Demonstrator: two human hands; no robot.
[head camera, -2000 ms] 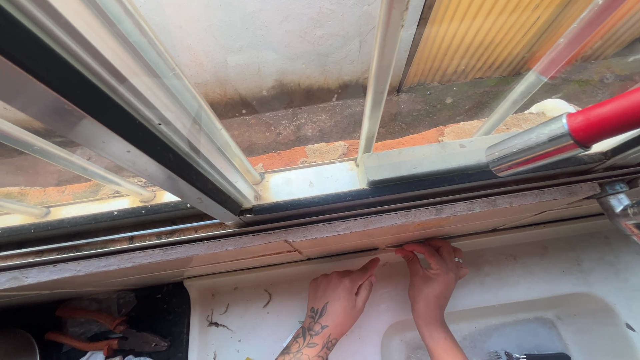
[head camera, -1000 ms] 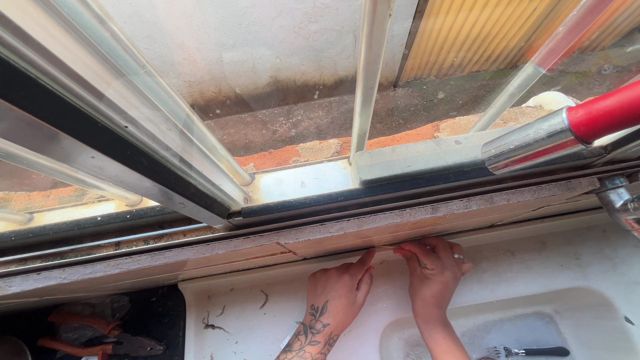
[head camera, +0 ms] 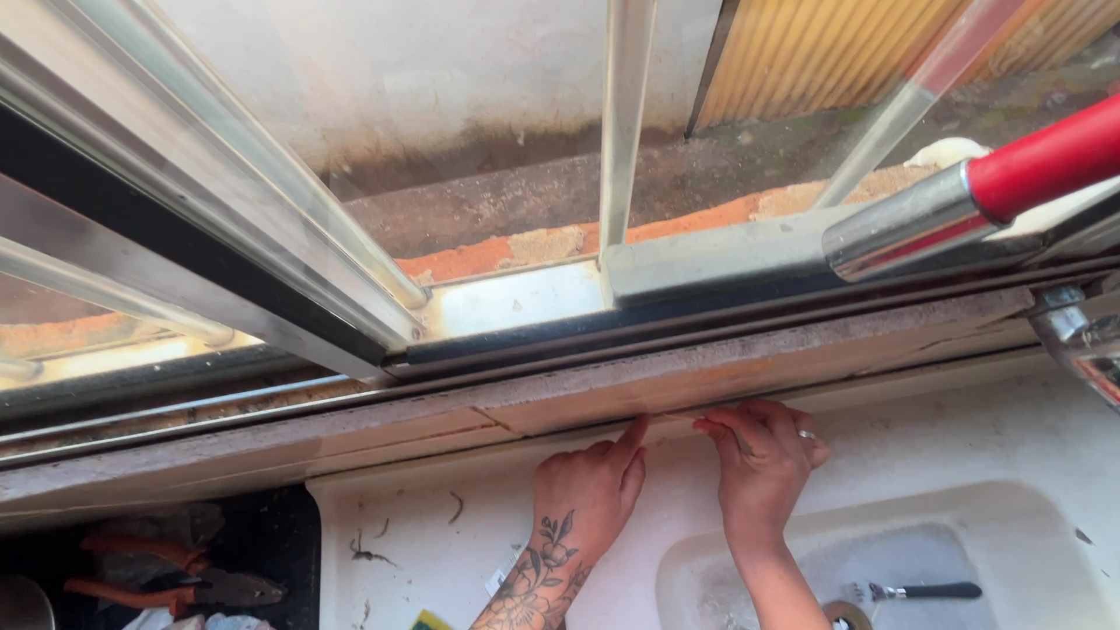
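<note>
My left hand (head camera: 588, 490), with a flower tattoo on the forearm, presses its index fingertip at the seam between the white sink top (head camera: 411, 507) and the tiled wall below the sill (head camera: 560, 407). Just to its right, my right hand (head camera: 770, 464) wears a ring and pinches the end of a thin, pale strip (head camera: 674, 416) lying along that seam. The strip runs between the two hands; what it is made of cannot be told. A black-handled brush or fork-like tool (head camera: 936, 591) and a roll of tape (head camera: 845, 615) lie in the sink basin, below the right hand.
Orange-handled pliers (head camera: 175, 582) lie on the dark surface at lower left. Dark scraps (head camera: 372, 553) and a yellow-green sponge (head camera: 429, 621) are on the sink top. A red and chrome faucet spout (head camera: 980, 184) juts in at upper right, before the sliding window (head camera: 516, 297).
Both hands stay close together at the seam, with only small finger shifts. The view has moved slightly.
</note>
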